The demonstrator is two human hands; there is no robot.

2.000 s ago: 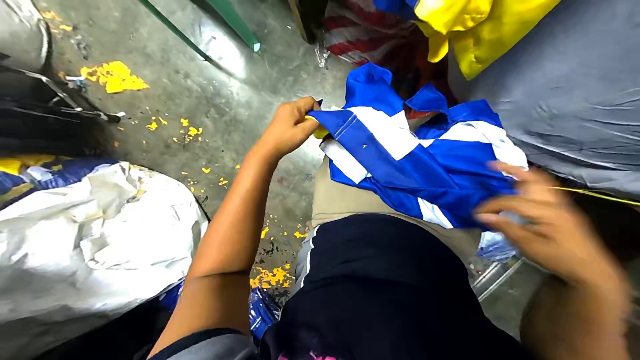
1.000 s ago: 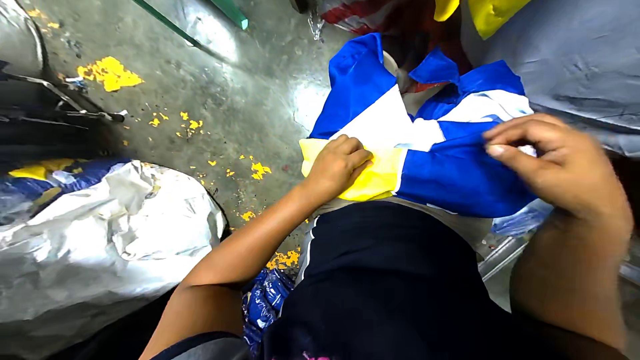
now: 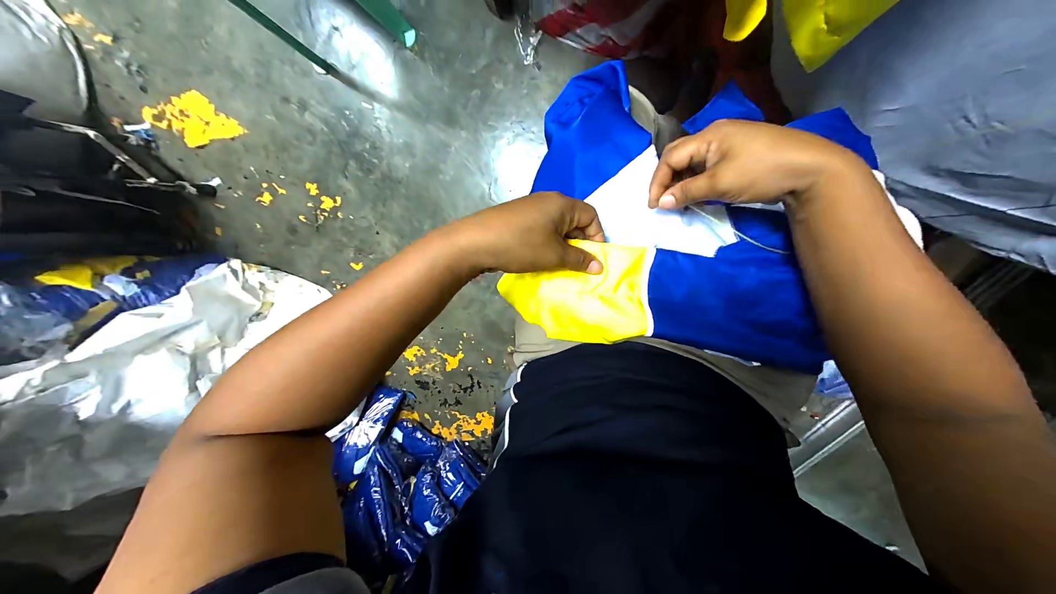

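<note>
A blue, white and yellow piece of sewn fabric (image 3: 726,301) lies spread over my lap. My left hand (image 3: 553,235) pinches it where the yellow part meets the white, thumb on top and fingers curled under. My right hand (image 3: 718,169) is over the white part, thumb and fingertips drawn together. A thin pale thread runs across the fabric just below the right hand; whether the fingertips hold it or the cloth, I cannot tell.
A grey covered surface (image 3: 924,107) with yellow fabric (image 3: 825,29) stands at upper right. On the left lies a crumpled white sheet (image 3: 165,371). Blue plastic-wrapped packets (image 3: 412,478) lie beside my lap. Yellow peeling paint (image 3: 194,118) marks the concrete floor. A green metal bar (image 3: 384,18) is at the top.
The yellow part, bunched at first, came into view spread out under my left hand. My right hand has moved from the fabric's right side to its white middle.
</note>
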